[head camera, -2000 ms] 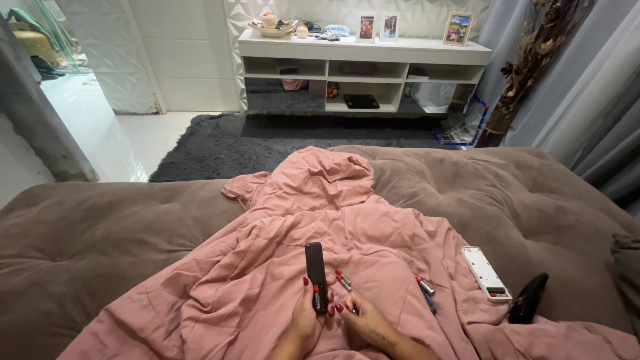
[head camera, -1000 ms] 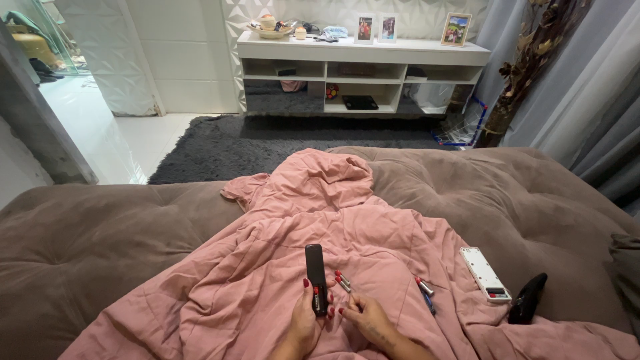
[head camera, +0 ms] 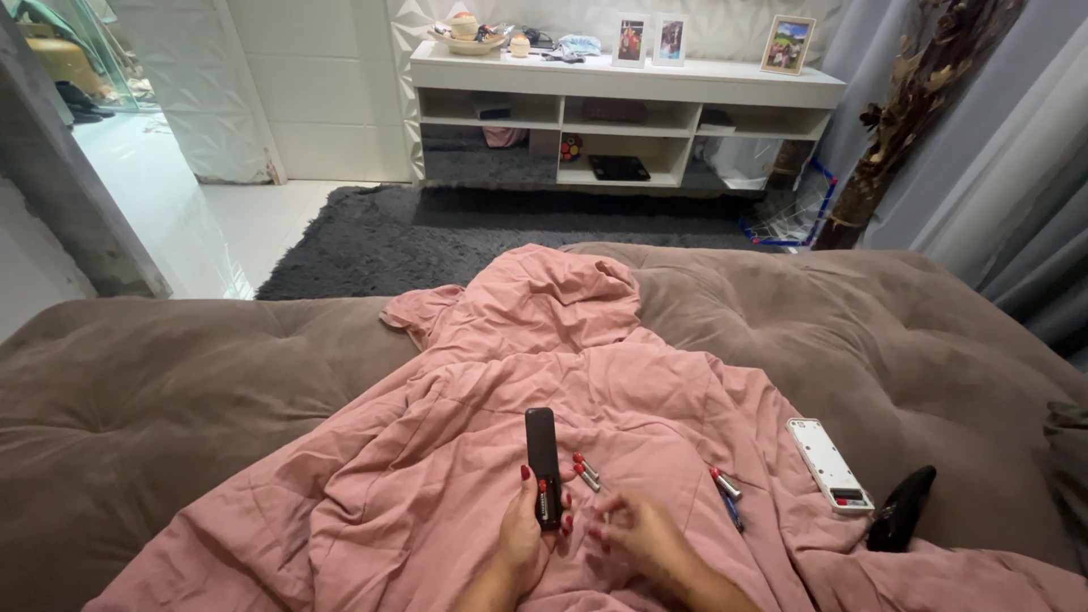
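Note:
My left hand (head camera: 529, 531) grips a black remote control (head camera: 541, 450), its battery compartment facing up with red-ended batteries (head camera: 543, 501) in it. Just right of it, two red-and-silver batteries (head camera: 586, 473) lie side by side on the pink blanket (head camera: 510, 391). My right hand (head camera: 636, 531) is below them, its fingers bent and blurred; whether anything is between them is unclear. Farther right on the blanket are another battery (head camera: 727, 483) and a blue slim object (head camera: 732, 512). A white remote control (head camera: 829, 463) lies with its battery compartment uncovered, near a shiny black object (head camera: 903, 510).
The blanket spreads over a brown tufted sofa (head camera: 850, 340). Beyond are a dark shaggy rug (head camera: 365, 238) and a white console (head camera: 629, 76) with picture frames (head camera: 631, 41) and a bowl (head camera: 470, 38). Grey curtains (head camera: 1003, 161) hang at the right.
My right hand held a battery beside the remote before. It has moved down and slightly right, and two batteries now lie on the blanket there. My left hand keeps the black remote.

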